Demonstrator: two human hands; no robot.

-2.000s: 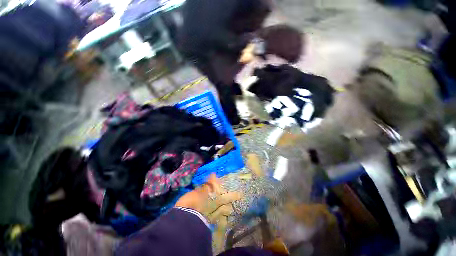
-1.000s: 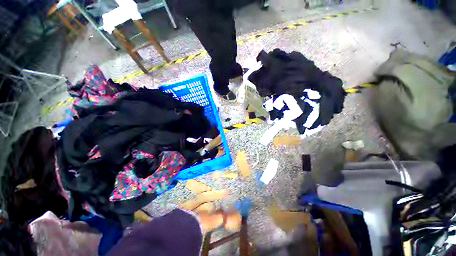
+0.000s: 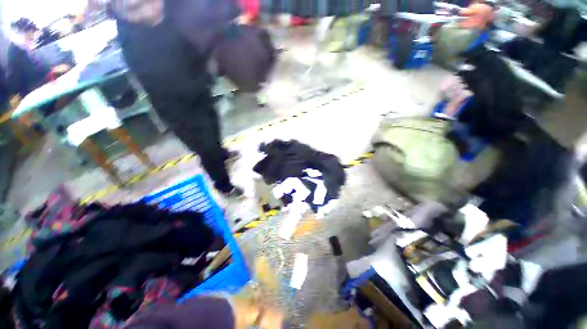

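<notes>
A blue plastic crate [image 3: 228,257] stands on the floor at the lower left, heaped with black cloth [image 3: 122,247] and floral cloth [image 3: 151,299]. My left hand [image 3: 254,315] is at the bottom edge beside the crate, blurred and partly cut off, below a dark purple sleeve. Its fingers and anything in them cannot be made out. My right hand is not in view.
A black cloth pile [image 3: 306,168] with white pieces lies on the floor beyond the crate. A person in dark clothes [image 3: 177,96] stands behind it. A large greenish sack [image 3: 415,154] sits right of centre. Cut pieces and papers [image 3: 450,270] are heaped at lower right. Scraps litter the floor.
The view has tilted up and turned right, so the crate sits lower and further left. More of the standing person and the heap at right shows. My left hand is lower in the frame.
</notes>
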